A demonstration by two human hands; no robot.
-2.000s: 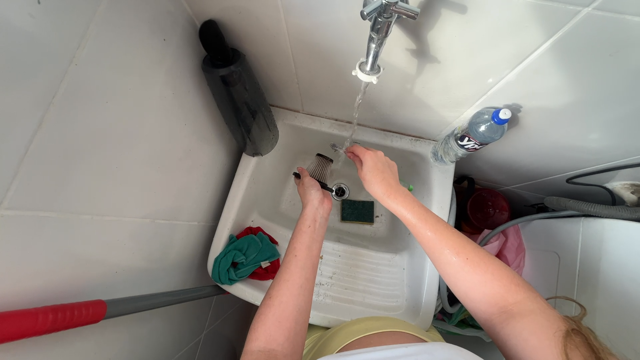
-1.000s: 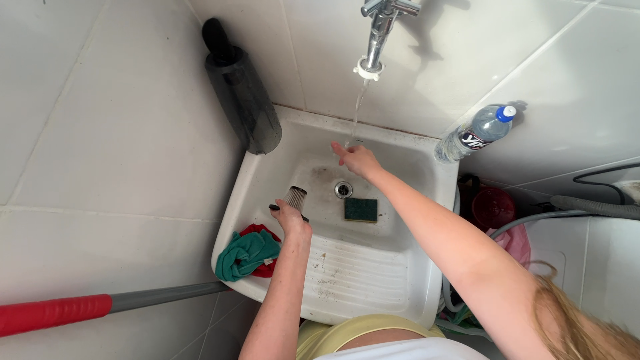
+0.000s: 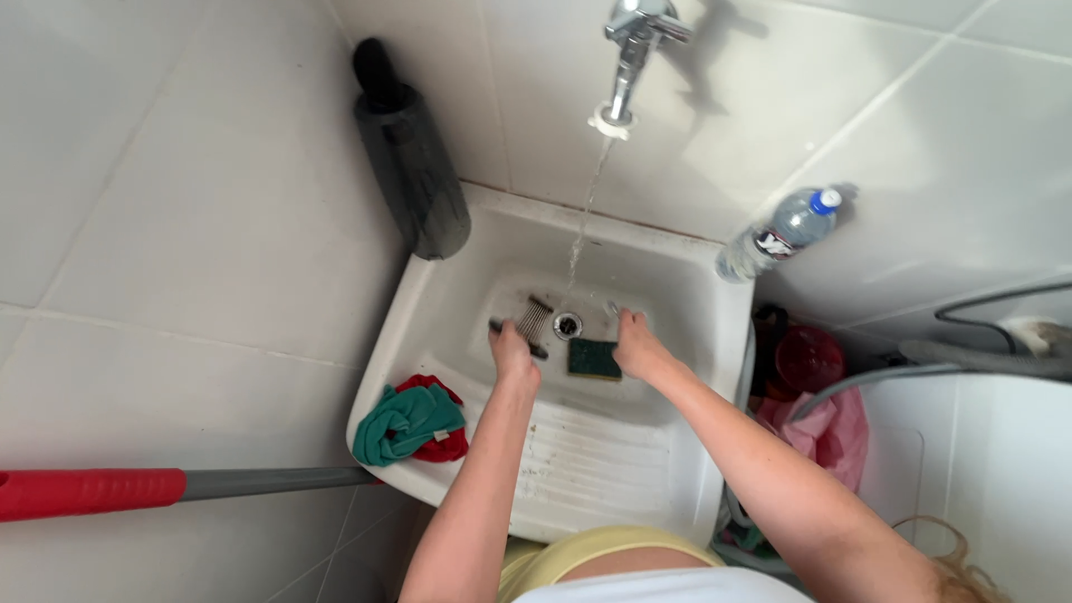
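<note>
My left hand [image 3: 512, 356] holds a ribbed piece with dark ends [image 3: 533, 318], perhaps a filter or comb, just left of the drain [image 3: 567, 326] in the white sink [image 3: 536, 419]. To the right, my right hand [image 3: 641, 345] has its fingers curled above the edge of a green scouring sponge [image 3: 593, 358]. A small pale tip [image 3: 614, 308] shows by those fingers; whether they grip it is unclear. A thin stream of water [image 3: 586, 218] falls from the chrome tap [image 3: 628, 71] behind the drain, between and beyond both hands.
Green cloth [image 3: 410, 419] and red cloth [image 3: 448, 444] lie on the sink's left rim. A dark translucent container [image 3: 414, 176] leans at the back left, a plastic bottle [image 3: 783, 234] at the back right. A red-and-grey pole [image 3: 193, 486] reaches the sink's left side. Grey hose [image 3: 871, 377] runs at right.
Since a second ago, my left hand has moved right and up toward the drain with the ribbed piece. My right hand has moved away from the water stream, to the right and down beside the sponge.
</note>
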